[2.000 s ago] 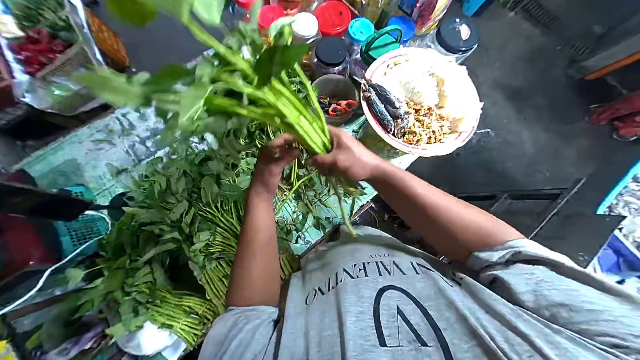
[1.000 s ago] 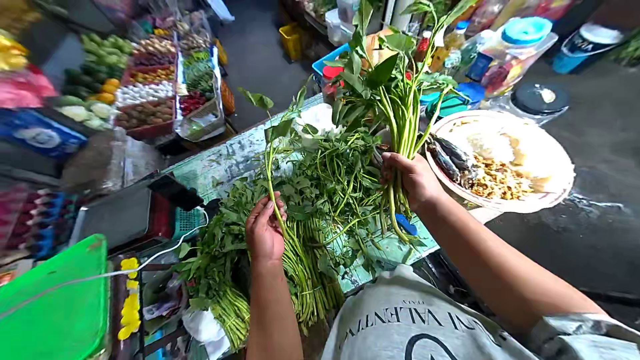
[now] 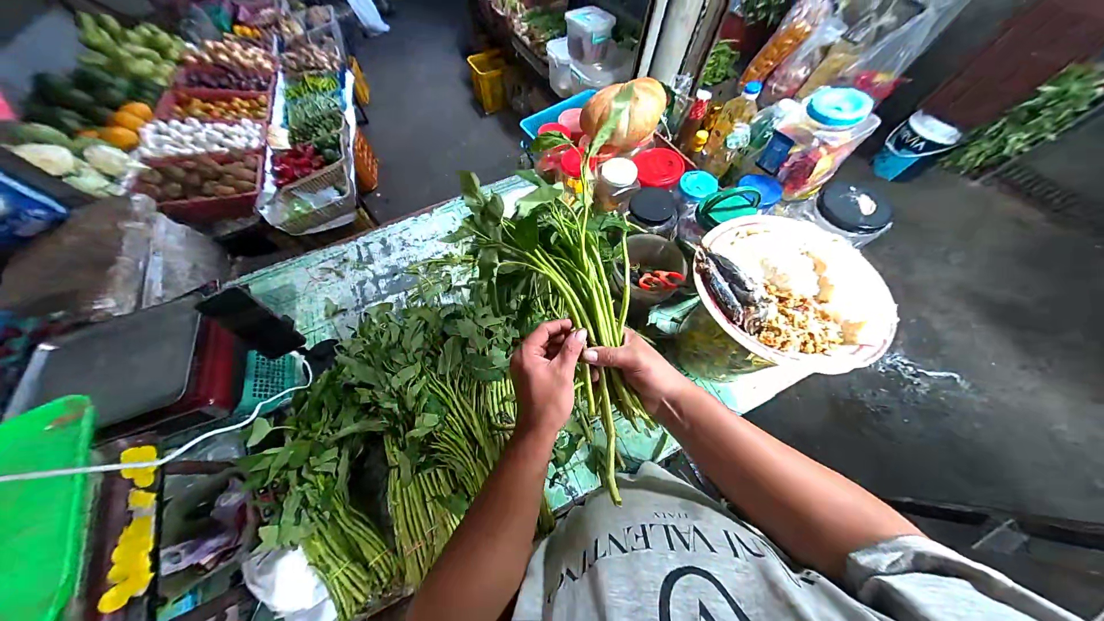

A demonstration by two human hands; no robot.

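A bunch of long-stemmed leafy greens [image 3: 591,276] stands upright between my hands, leaves away from me and cut stem ends toward my shirt. My right hand [image 3: 634,366] is closed around the stems from the right. At their left side, my left hand [image 3: 548,366] has thumb and fingertips pinched together against the stems; whether it grips one of them cannot be told. One stem hangs lower than the others. More bundles of the same greens [image 3: 423,483] lie on the worn green table [image 3: 345,289], left of and below my left hand.
A plate of fish and other food [image 3: 871,345] is at the right, beside lidded jars [image 3: 660,168] and a bowl with red items [image 3: 655,250]. A pumpkin [image 3: 625,112] sits behind. At the left are a scale [image 3: 121,354], a phone [image 3: 250,321], a white cable [image 3: 190,444] and vegetable crates [image 3: 211,207].
One second ago my left hand held a single stem apart, to the left of the bunch. Now it has come in against the bunch in my right hand. The view has shifted.
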